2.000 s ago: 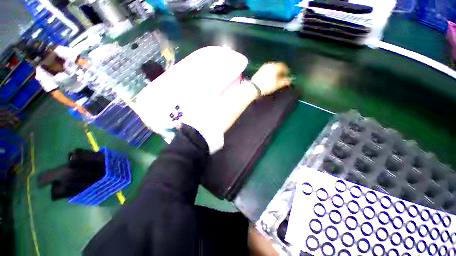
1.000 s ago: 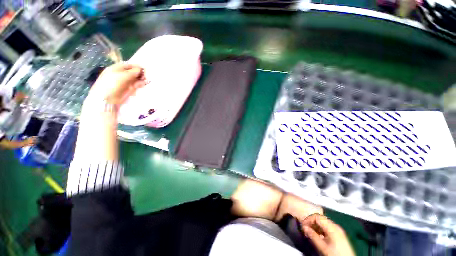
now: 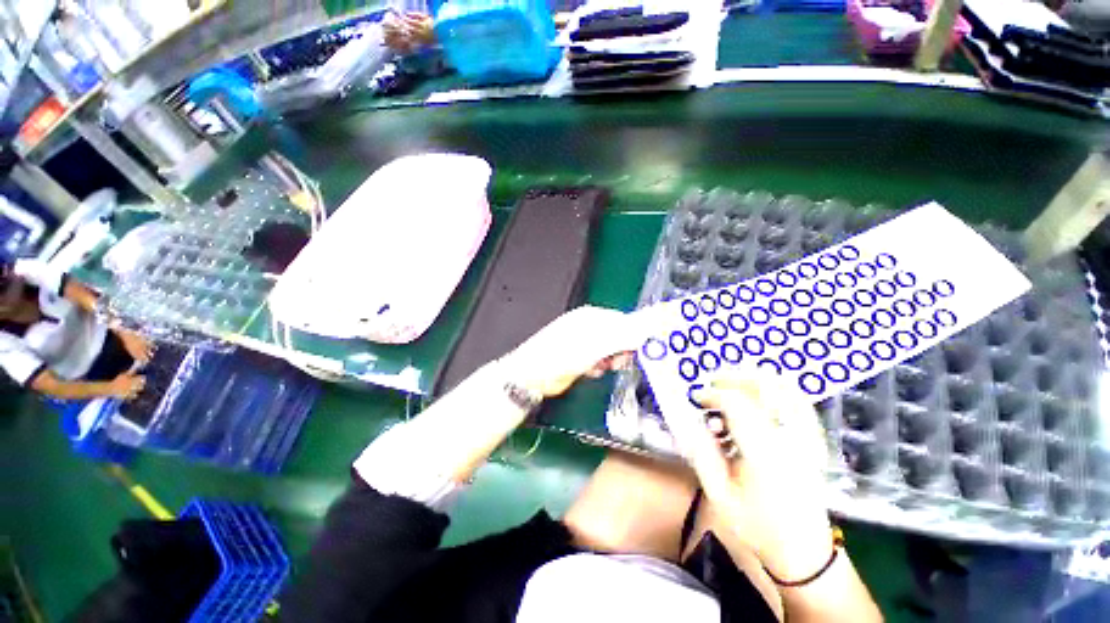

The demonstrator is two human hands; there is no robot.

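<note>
A white sheet with rows of dark-outlined rings (image 3: 962,262) lies tilted over a clear blister tray (image 3: 974,414). My left hand (image 3: 572,351) is at the sheet's left corner, its fingertips closed on the edge. My right hand (image 3: 773,469) is over the sheet's lower edge, its fingers bent around a small round dark part (image 3: 718,428), partly hidden by the fingers.
A pink and white basket (image 3: 377,262) with a few dark bits is at left, beside a long black pad (image 3: 523,274). Another clear tray (image 3: 183,274) lies beyond. Stacked black pieces (image 3: 627,55) and a blue bin (image 3: 499,37) stand across the bench. A person (image 3: 61,341) is at far left.
My left hand has moved right from the basket to the sheet. My right hand has risen from near my lap to the sheet. The sheet has turned, its right end now further up.
</note>
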